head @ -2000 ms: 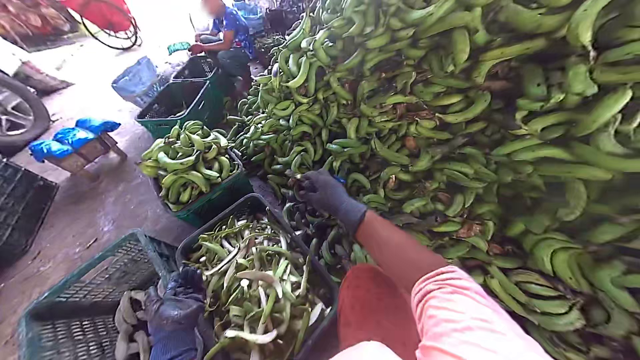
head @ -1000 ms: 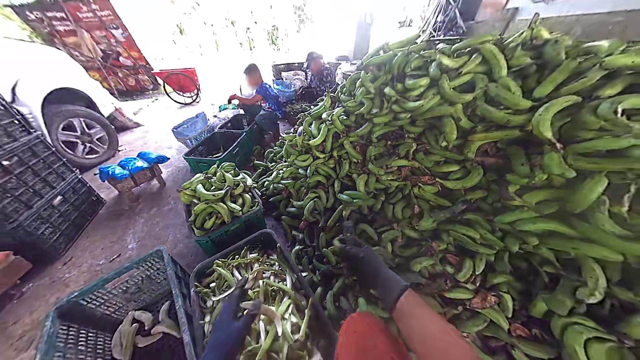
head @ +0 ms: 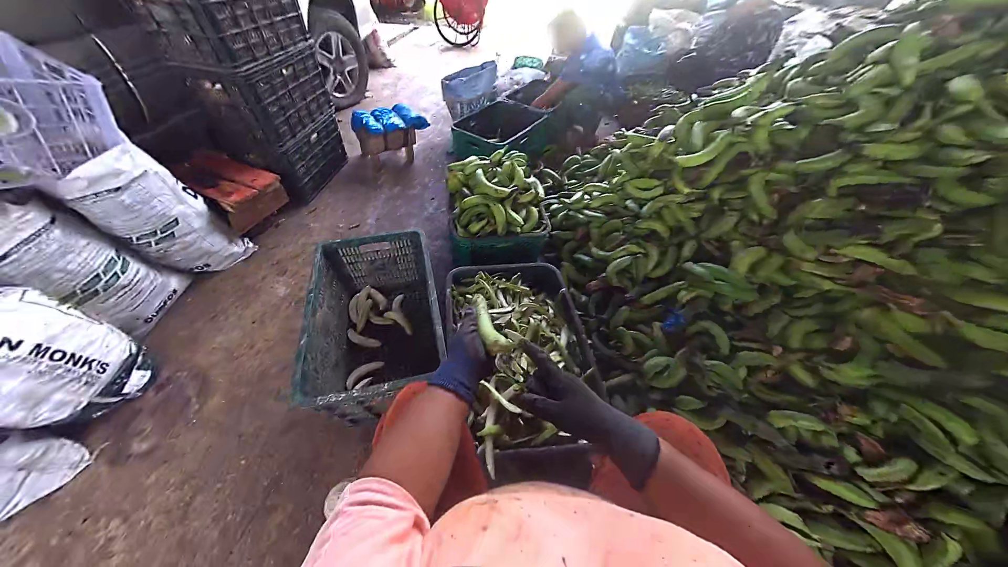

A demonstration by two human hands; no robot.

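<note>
My left hand [head: 470,346], in a dark blue glove, grips a green plantain [head: 490,327] above a dark plastic crate [head: 551,274] of peels. Close by on the right, my right hand [head: 561,391], in a dark glove, has its fingers near the plantain's lower end; whether it holds a small tool cannot be seen. Green and pale peels [head: 516,298] fill much of the dark crate. To its left, a green crate [head: 305,339] holds several peeled plantains [head: 368,307]. A large heap of green plantains [head: 787,236] rises on the right.
A green crate [head: 498,249] of unpeeled plantains stands ahead. Beyond it are another green crate [head: 472,146] and a seated person [head: 587,71]. Blue bundles lie on a small wooden stool [head: 387,143]. White sacks [head: 150,209], stacked black crates [head: 268,94] and a wheel [head: 340,59] are at left.
My right hand has come from the plantain heap to the peel crate, beside my left hand. A green plantain is now in my left hand. The view has swung left.
</note>
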